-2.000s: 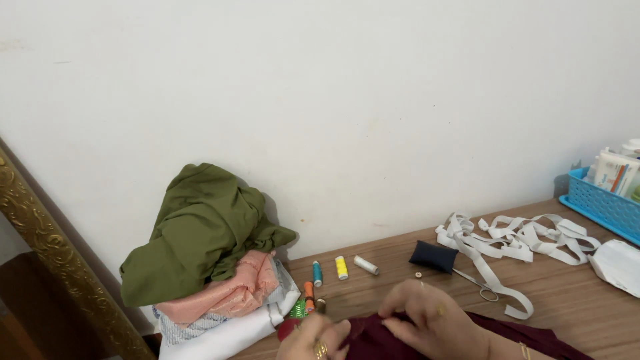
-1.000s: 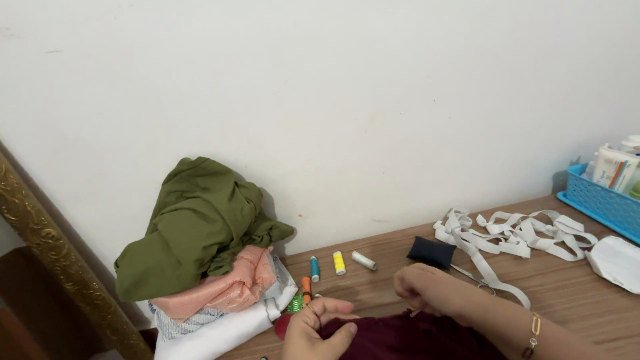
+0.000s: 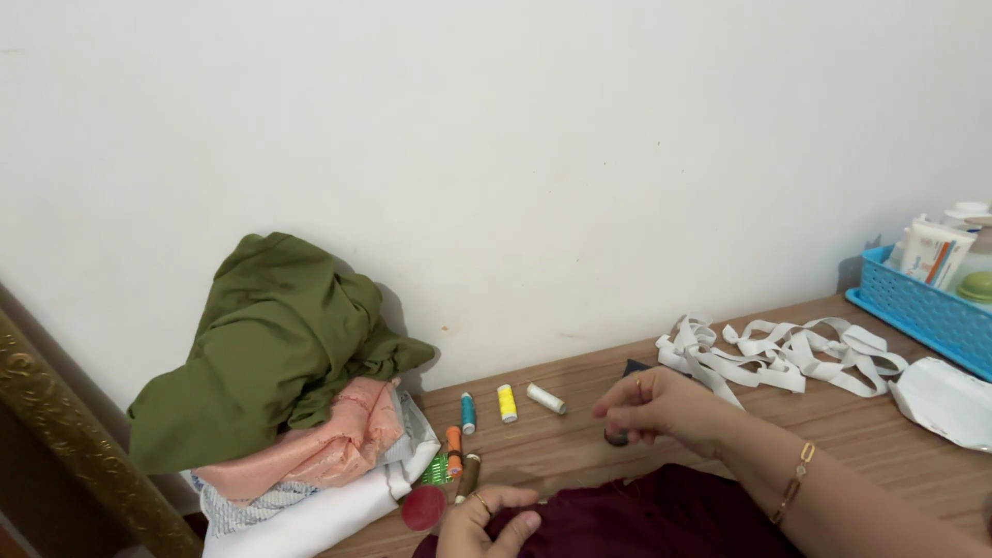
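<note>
Maroon fabric lies at the front edge of view. My left hand rests at its left end, thumb and forefinger close to its upper edge; part of the hand is cut off below. Raised above the cloth, my right hand has its fingertips pinched; whether a needle or thread is between them cannot be seen. A small dark round thing shows under its fingers, and a dark pincushion is mostly hidden behind it. Teal, yellow, white, orange and brown thread spools lie nearby.
On the left, olive cloth tops peach fabric and white fabric. A red round thing lies beside a green needle pack. Tangled white elastic, a white pouch-like item and a blue basket are at right.
My right hand has lifted off the maroon fabric and now hangs in front of the dark pincushion, which showed fully before. My left hand remains by the cloth, its fingers less spread than one second ago.
</note>
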